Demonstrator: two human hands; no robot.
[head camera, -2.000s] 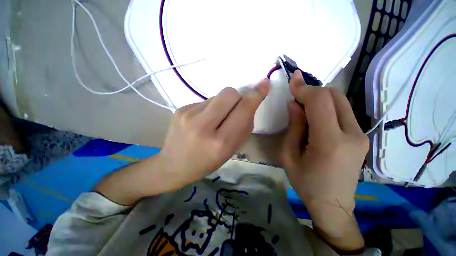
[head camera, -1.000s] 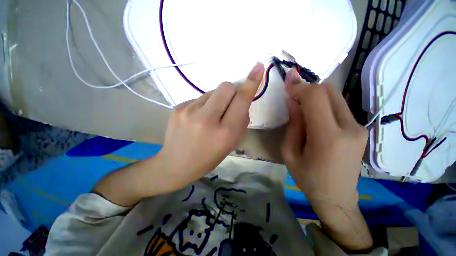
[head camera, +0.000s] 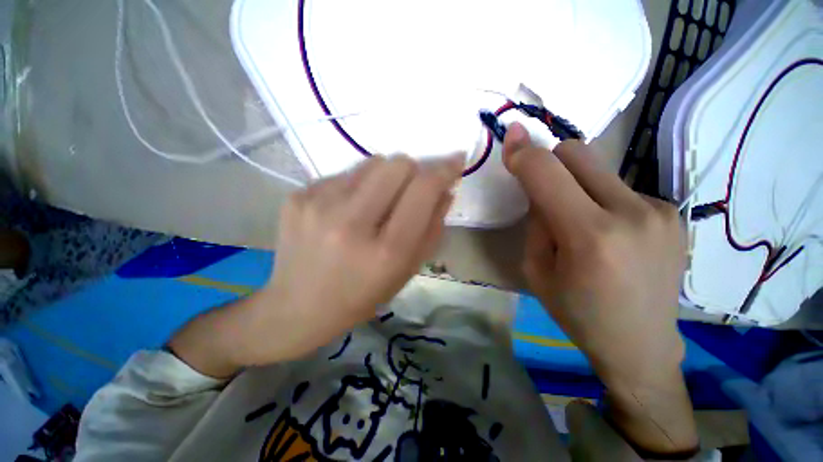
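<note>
A white housing (head camera: 433, 63) lies flat near the bench edge, its middle overexposed. A red-and-black lead (head camera: 311, 77) curves down its left side, passes under my left hand and shows again right of it. My right hand (head camera: 600, 235) pinches a small dark connector or stub (head camera: 493, 123) between thumb and fingertip. A dark wire joint (head camera: 550, 120) lies just above my right fingers on the housing. My left hand (head camera: 347, 244) is blurred, fingers curled at the housing's lower edge; what it may hold is hidden. A white lead (head camera: 203, 113) loops off the left side.
Stacked wired housings (head camera: 758, 180) stand at the right, with a similar curved lead. A black mesh strip (head camera: 690, 45) lies between them and the worked housing. The pale grey bench (head camera: 81, 99) ends in front of my body, above a blue floor (head camera: 108, 334) with yellow lines.
My left hand has drawn left and down, away from my right fingers. The dark stub now shows at my right fingertip, pointing up and left, and more of the red-and-black lead is exposed.
</note>
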